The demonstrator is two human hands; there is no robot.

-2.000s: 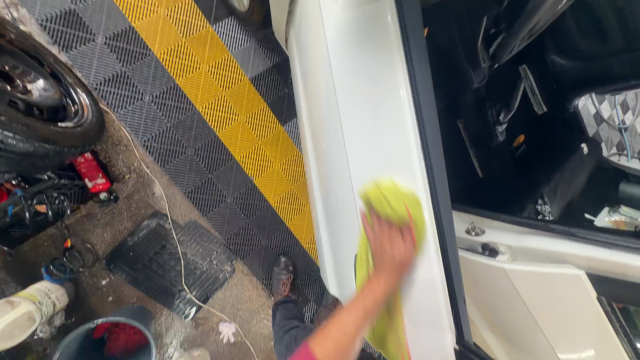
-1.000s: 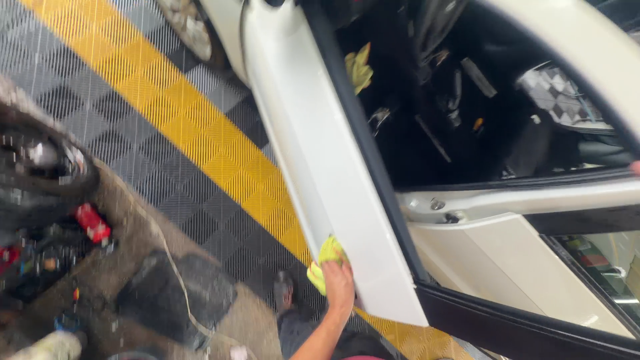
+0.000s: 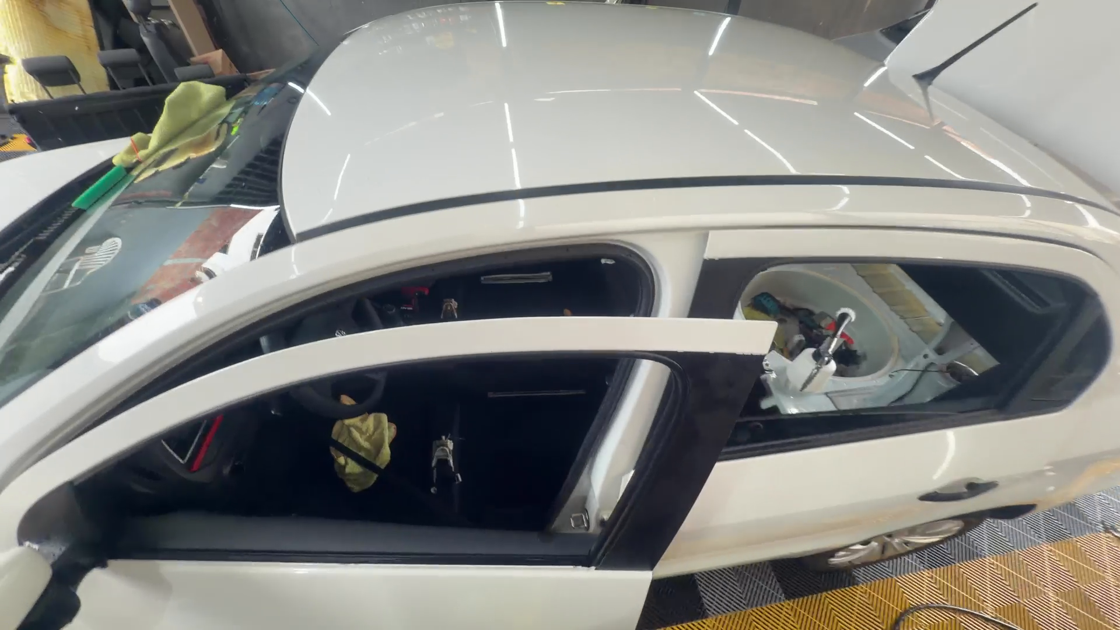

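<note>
Neither my left hand nor my right hand shows at this moment. The front door [image 3: 376, 599] of a white car stands ajar in the foreground, its window frame overlapping the car's side. Through the door's window opening a yellow-green cloth [image 3: 363, 451] is visible in the dark interior, below the steering wheel [image 3: 337, 389]. Another yellow-green cloth [image 3: 188, 118] lies over the base of the windshield, beside a green-edged strip [image 3: 101, 187]. The white roof [image 3: 560, 114] reflects ceiling lights.
The rear door [image 3: 814, 499] is closed, with a wheel [image 3: 897, 542] below it. An antenna [image 3: 976, 44] rises at the roof's rear. A dark hose [image 3: 949, 608] lies on the yellow and grey floor tiles [image 3: 1032, 577]. The side mirror [image 3: 22, 586] juts out at lower left.
The view has swung up from the door edge and floor to the roof and windows. One second ago a hand held a yellow-green cloth at the door's edge; that hand is out of view now.
</note>
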